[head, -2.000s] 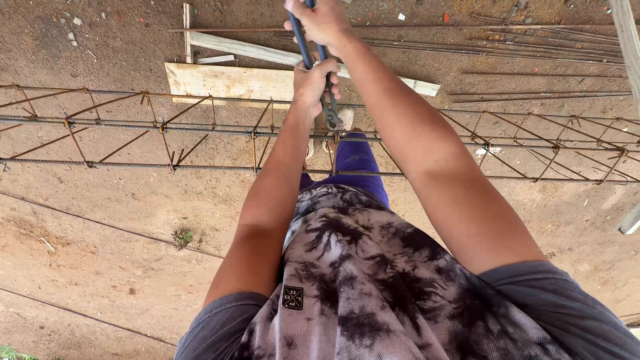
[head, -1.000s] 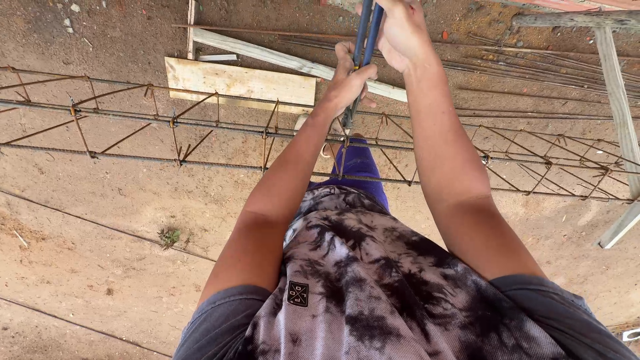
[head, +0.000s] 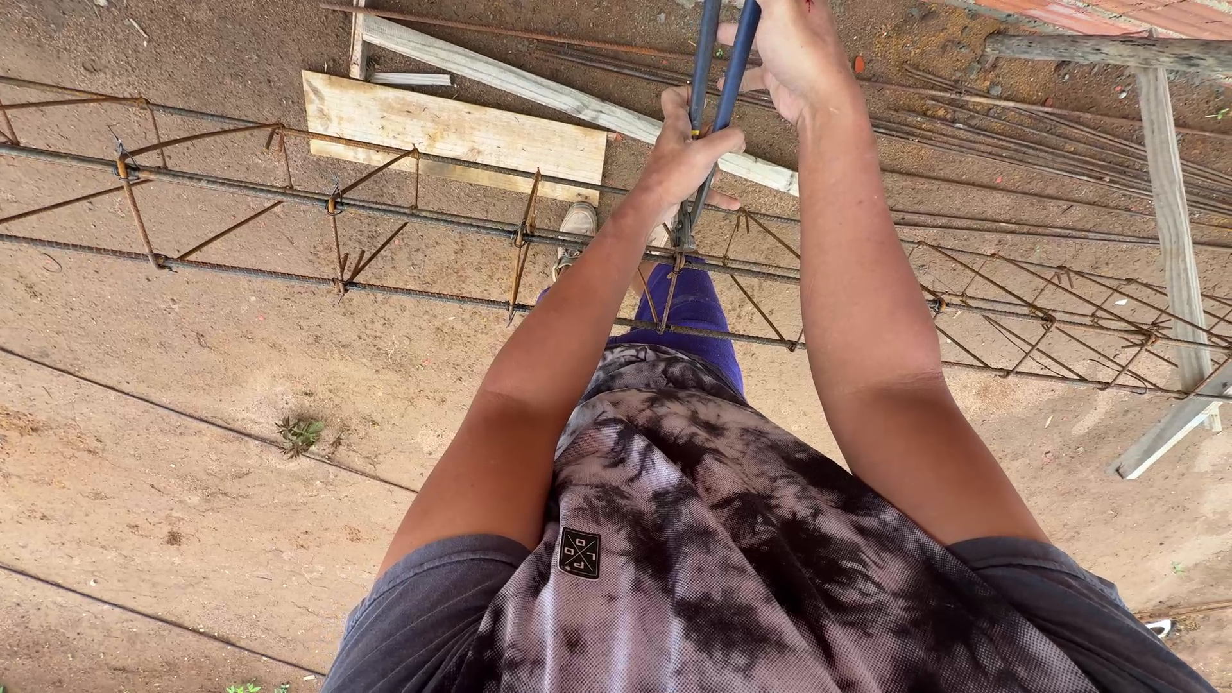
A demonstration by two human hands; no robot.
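Note:
A long-handled blue cutting or pincer tool (head: 729,72) stands nearly upright in view, its dark metal jaws at a bar of the rebar truss (head: 433,221). My left hand (head: 688,154) is closed around the lower part of its handles, just above the jaws. Higher up, my right hand (head: 794,58) has its fingers around the handles, partly cut off by the top edge. The truss is made of long ribbed bars joined by rusty bent stirrups, with wire ties at some crossings. What the jaws grip is too small to tell.
Beyond the truss lie a wide board (head: 452,130), a long timber strip (head: 539,91) and several loose steel rods (head: 1020,144). A timber support (head: 1169,221) stands at the right. My shoe (head: 577,221) is on the dirt ground beneath the truss.
Both hands and the tool have shifted to the right along the truss. The view has also moved somewhat, bringing the timber support at the right into sight.

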